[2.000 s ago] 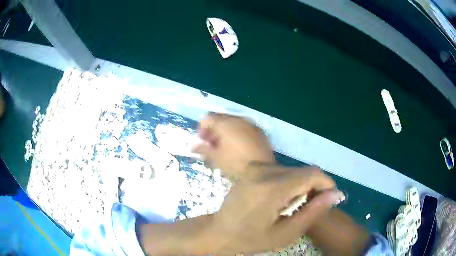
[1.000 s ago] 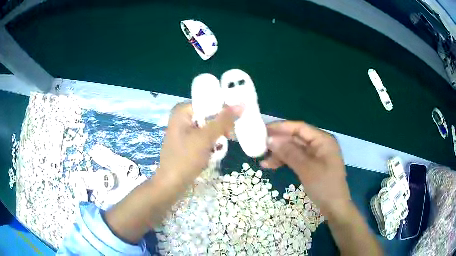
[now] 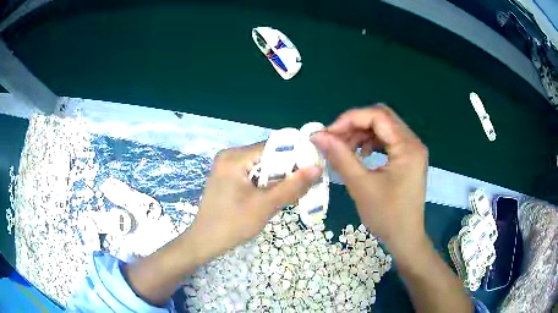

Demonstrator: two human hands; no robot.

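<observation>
My left hand (image 3: 235,195) holds white oval car bases (image 3: 281,153) with dark slots, fanned out, above the worktop. The thumb lies on the front base (image 3: 314,205). My right hand (image 3: 382,165) is at the upper end of that base, thumb and index finger pinched together there; whether a small part is between them cannot be told. A heap of small cream-white inserts (image 3: 293,269) lies on the worktop below the hands.
A spread of small white parts (image 3: 49,208) and more bases (image 3: 128,202) lie left on clear plastic. Stacked bases (image 3: 477,238), a phone (image 3: 503,241) and a filled bag (image 3: 538,257) are right. The conveyor belt (image 3: 379,73) carries a printed car body (image 3: 277,52) and a base (image 3: 483,116).
My right hand has moved up from the lower end of the front base to its upper end. The bases in my left hand are lower and turned, now showing slots.
</observation>
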